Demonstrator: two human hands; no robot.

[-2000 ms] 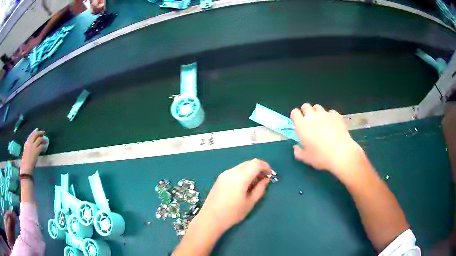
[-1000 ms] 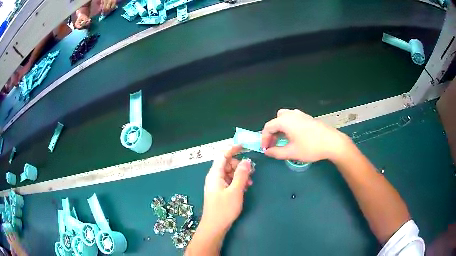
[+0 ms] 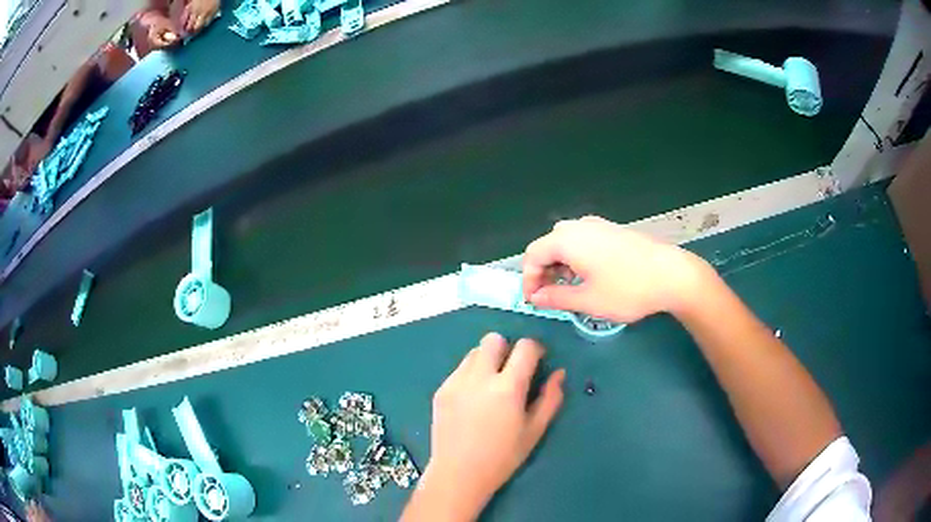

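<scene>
A turquoise fan body (image 3: 495, 288) lies partly over the pale rail, its open handle pointing left and its drum (image 3: 599, 326) mostly covered by my right hand. My right hand (image 3: 602, 273) is over the handle and drum, fingers curled and fingertips at the handle. Whether they grip the fan or a small part is hidden. My left hand (image 3: 490, 413) is palm down over the bench below the handle, fingers apart, with nothing seen in it. A pile of circuit boards (image 3: 357, 444) lies left of my left hand.
Turquoise fan bodies (image 3: 179, 479) are grouped at the lower left. The belt (image 3: 408, 184) carries one fan (image 3: 204, 298) at left and another (image 3: 801, 87) at upper right. A tiny dark part (image 3: 589, 388) lies on the bench. Another person's hands (image 3: 179, 25) are at the upper left.
My left hand has moved down from the handle, and the board it held no longer shows in it. My right hand stays over the fan, now lying across the rail. Fans on the belt have shifted left.
</scene>
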